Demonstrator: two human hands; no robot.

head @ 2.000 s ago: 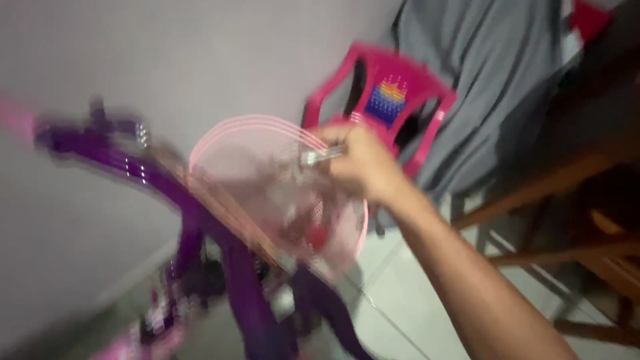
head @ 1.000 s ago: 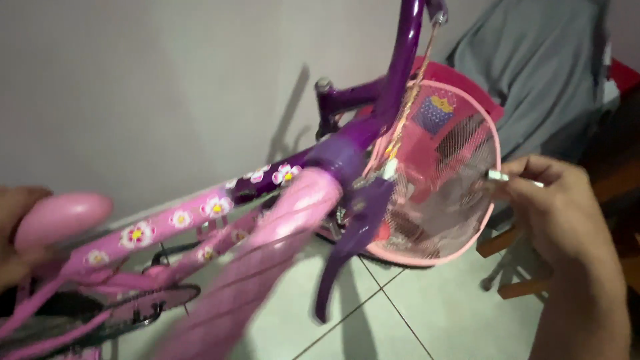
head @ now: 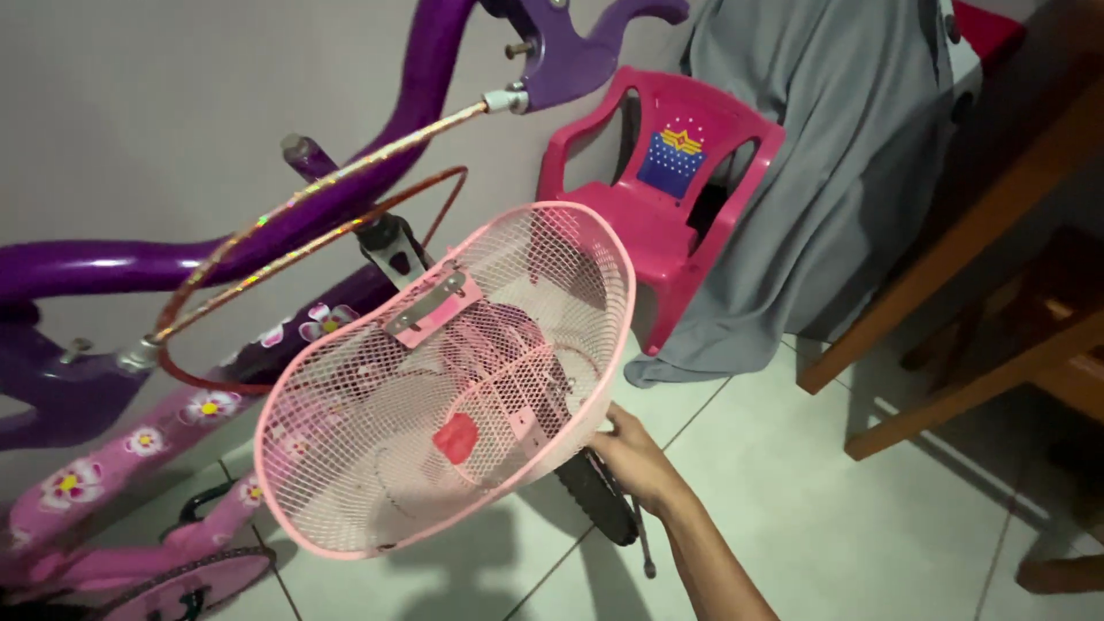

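Observation:
A pink wire-mesh basket is mounted in front of the purple handlebar of a child's bicycle. Inside the basket lies a small red object. My right hand is at the basket's outer right side, low down, its fingertips partly hidden behind the rim; what they hold cannot be told. The front tyre shows just left of that hand. Purple brake levers and looped, glittery brake cables stand above the basket. The pink frame bears flower prints. My left hand is out of view.
A pink plastic child's chair stands behind the basket, beside hanging grey cloth. Wooden furniture legs rise at the right. A grey wall runs behind the bicycle, and the floor has pale tiles.
The view has shifted greatly to the front of the bicycle. My right hand, at the basket's rim with a small light-coloured item a second ago, is now lower on its outer side. My left hand has left view.

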